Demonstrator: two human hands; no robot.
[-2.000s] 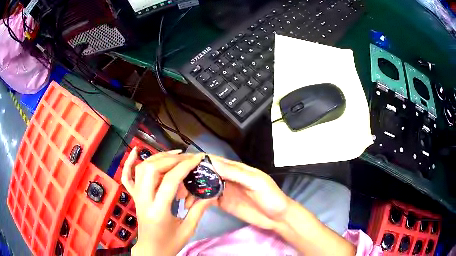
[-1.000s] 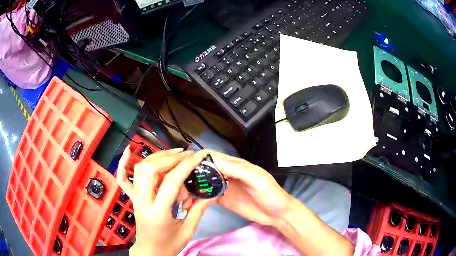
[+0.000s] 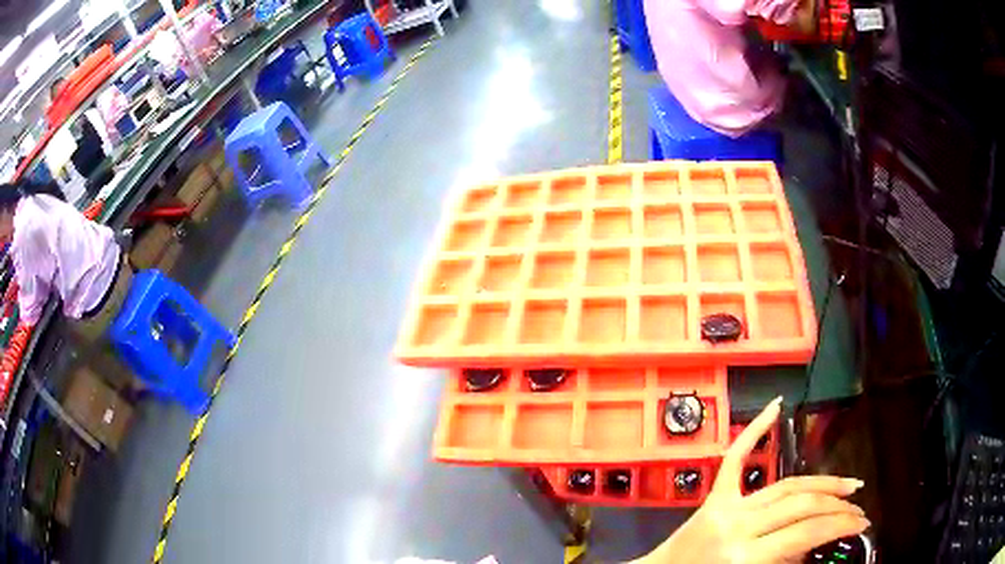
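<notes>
My left hand [image 3: 760, 527] is at the bottom right, cut off by the lower edge. One finger points up and the others reach right over a round black watch body [image 3: 846, 550] with green on its lit screen. The watch is mostly hidden and cut off by the edge. My right hand is out of the picture. An orange-red grid tray [image 3: 604, 358] lies ahead with one dark watch [image 3: 722, 326] in its front row. A lower tray [image 3: 551, 453] shows one watch [image 3: 683, 414] back up and two dark watches in its back row.
Below is another red tray [image 3: 650, 496] with several watches. The keyboard [image 3: 979, 501] shows at the right edge. A person in pink [image 3: 722, 66] sits at the top right, another person [image 3: 66, 259] at the left. Blue stools [image 3: 165, 342] and yellow-black tape [image 3: 270, 275] are on the floor.
The view has swung left, from keyboard and mouse to the trays and aisle. My left hand and the watch now sit at the lower right; my right hand has left the picture.
</notes>
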